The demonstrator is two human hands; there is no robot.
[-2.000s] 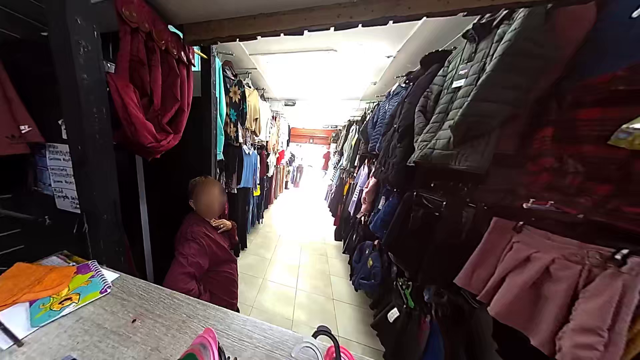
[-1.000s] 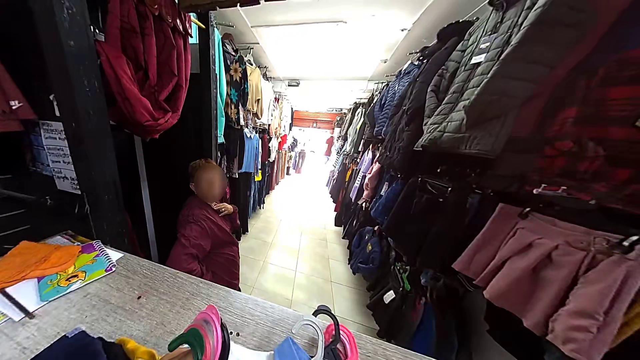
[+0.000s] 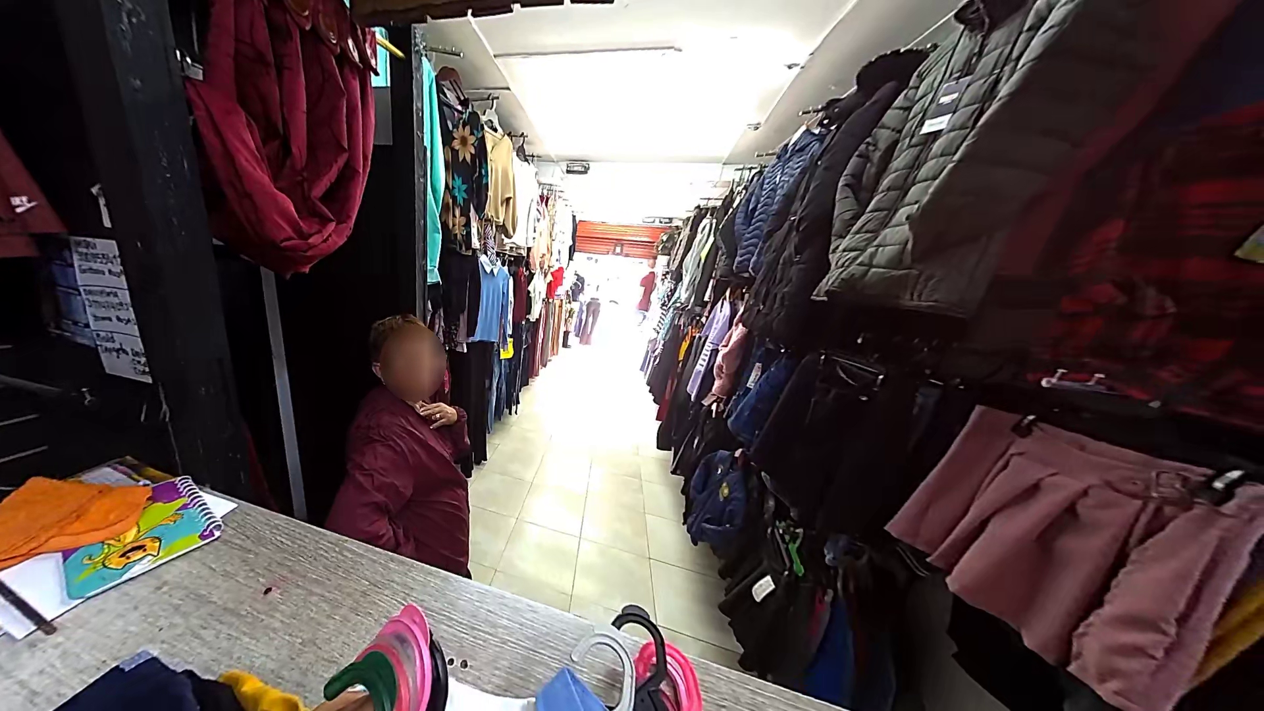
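Note:
Neither my left hand nor my right hand shows in the head view. At the near edge of a grey wood-grain counter (image 3: 286, 602) lie pink hangers (image 3: 407, 642) beside a dark green hanger hook (image 3: 367, 676). Right of them are a white hanger hook (image 3: 614, 657), a black hanger hook (image 3: 647, 632) and more pink hangers (image 3: 681, 676). Navy cloth (image 3: 138, 686), yellow cloth (image 3: 259, 693) and a light blue cloth (image 3: 568, 691) are partly cut off by the bottom edge.
Orange cloth (image 3: 69, 515) partly covers a spiral notebook (image 3: 148, 543) on the counter's left. Beyond the counter a person in a maroon jacket (image 3: 410, 484) stands by the aisle. Garments hang on both sides, including a quilted jacket (image 3: 918, 197) and pink skirts (image 3: 1066, 533). A black post (image 3: 148, 227) rises at left.
The view has tilted down somewhat, so more of the counter, the hangers and the folded cloth shows at the bottom. The person beyond the counter stays in place, a hand near the chin.

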